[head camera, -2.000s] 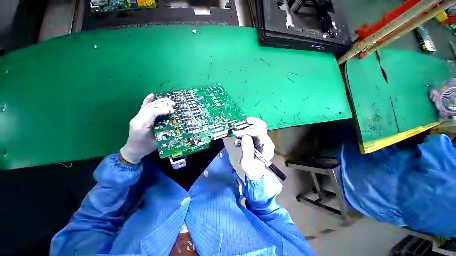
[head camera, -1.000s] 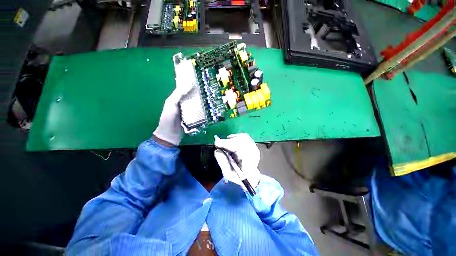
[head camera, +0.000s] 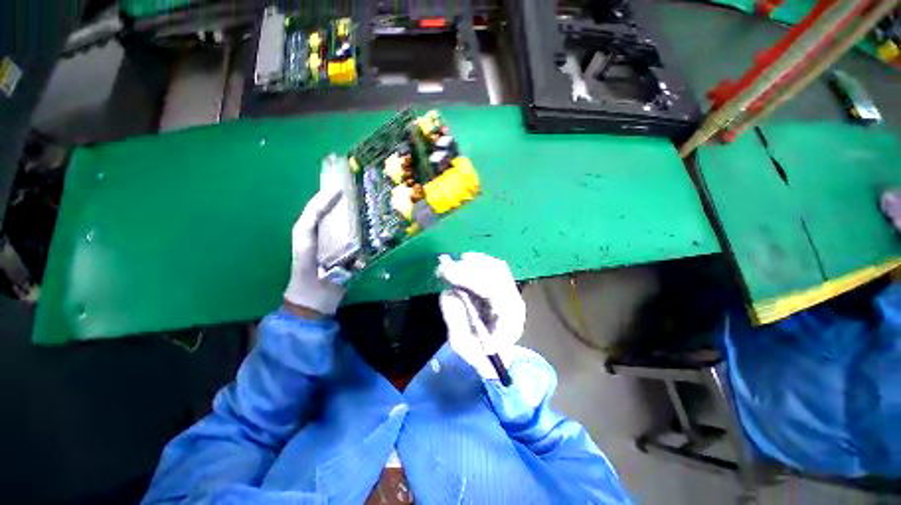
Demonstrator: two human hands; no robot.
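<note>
A circuit board [head camera: 390, 187] is tilted above the green mat, with its component side showing yellow blocks and a pale finned heat sink along its left edge. My left hand [head camera: 314, 256], in a white glove, grips the board by the heat sink edge. My right hand [head camera: 482, 311], also gloved in white, is apart from the board, at the mat's near edge. It holds a slim dark stick [head camera: 490, 347], perhaps a marker pen, pointing down toward the wrist.
The green mat [head camera: 188, 227] spans the bench. Behind it, a second board [head camera: 296, 57] sits in a black carrier [head camera: 415, 94]. Stacked carriers [head camera: 613, 120] stand at the back right, beside red-wrapped uprights [head camera: 780, 74]. A neighbour's blue sleeve or smock [head camera: 810, 404] shows at right.
The board has turned from its solder side to its component side and is now held by my left hand alone. Since one second ago it tilted further and shifted left. My right hand came off it.
</note>
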